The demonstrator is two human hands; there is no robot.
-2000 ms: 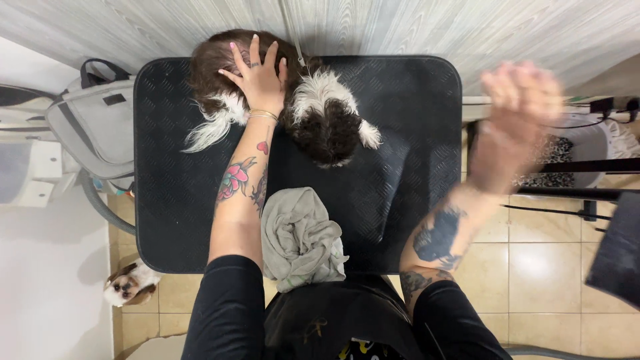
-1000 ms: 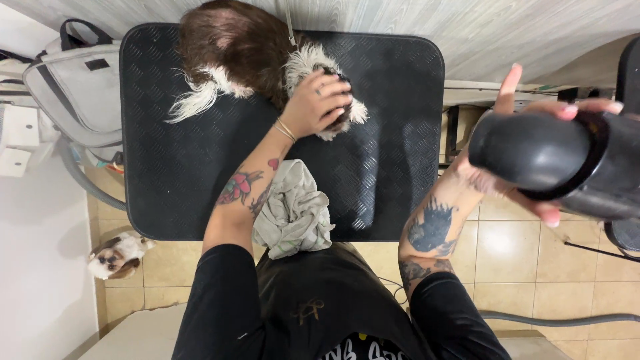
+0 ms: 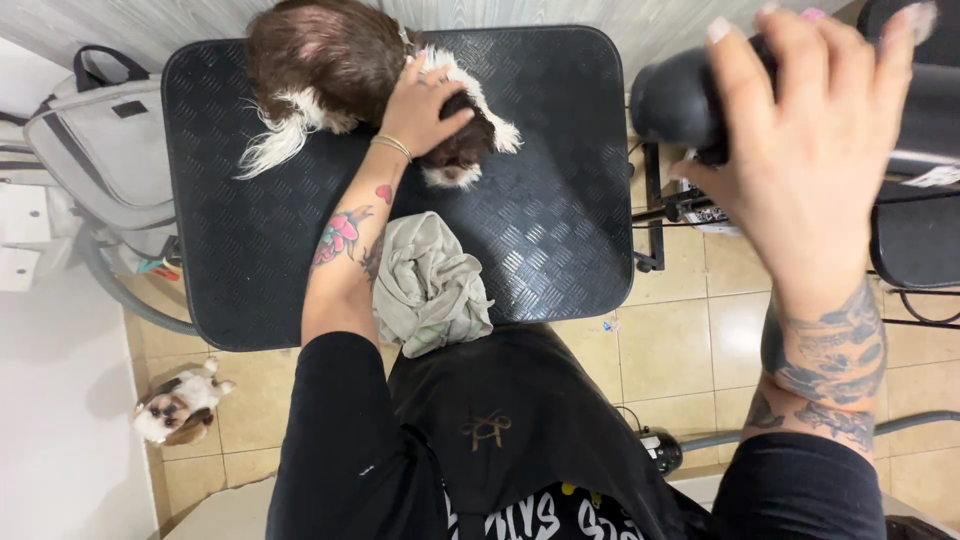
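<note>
A wet brown and white dog [image 3: 337, 60] stands or crouches on a black grooming table [image 3: 555, 277] with a ridged rubber top. My left hand [image 3: 424, 109] lies on the dog's neck and the back of its head, fingers spread. A thin tether shows at its neck. Raised at the upper right, my right hand [image 3: 817, 112] is on a large black rounded device [image 3: 675, 97], perhaps a dryer head; its palm side and exact grip are hidden. A crumpled grey-green cloth [image 3: 431, 285] lies at the table's near edge, beside my left forearm.
A second small dog [image 3: 180, 405] is on the tiled floor at the lower left, looking up. A grey bag [image 3: 112, 150] and a hose [image 3: 124, 289] are left of the table. Another hose [image 3: 915, 421] runs along the floor at right, below a black seat or shelf [image 3: 919, 236].
My left hand has moved from the dog's back to its head, then to the neck. My right hand, blurred and raised at first, has come to the black device.
</note>
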